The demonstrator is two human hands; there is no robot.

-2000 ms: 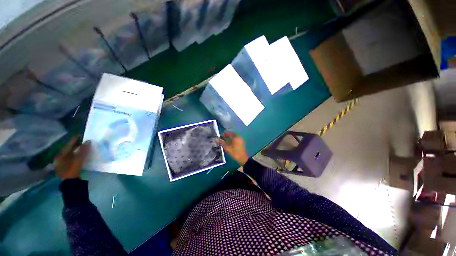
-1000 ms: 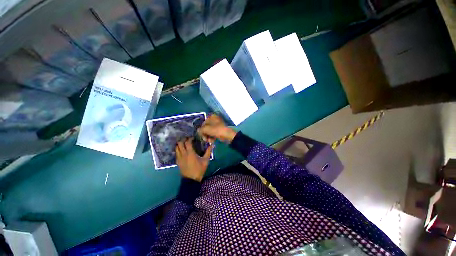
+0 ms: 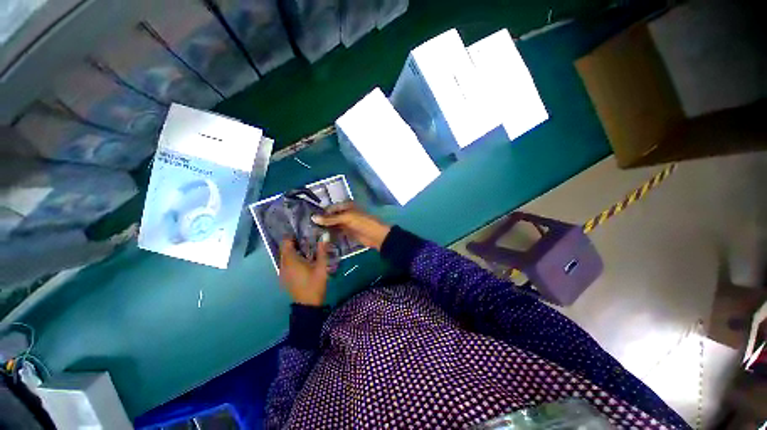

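A shallow white-rimmed inner tray (image 3: pixel 340 186) lies on the blue-green bench in front of me. A crinkled grey-black pouch (image 3: pixel 286 220) lies over it, with a black strap-like part at its top. My left hand (image 3: pixel 304 270) holds the pouch from the near side, and my right hand (image 3: pixel 353 225) pinches it from the right. The tray's right part shows beside the pouch. A retail box (image 3: pixel 200 189) with a headphone picture stands just left of the tray. My fingers hide part of the pouch.
Several white-topped boxes (image 3: pixel 388 147) stand beyond the tray to the right. Rows of boxes stand along the far side. A brown carton (image 3: pixel 626 101) is at the bench's right end. A purple-grey stool (image 3: pixel 555 256) and blue tote (image 3: pixel 248 382) are below. A white box (image 3: pixel 84 401) sits lower left.
My left hand has moved from the retail box to the tray. Both hands have taken hold of the pouch, which is now bunched towards the tray's left, baring its right part.
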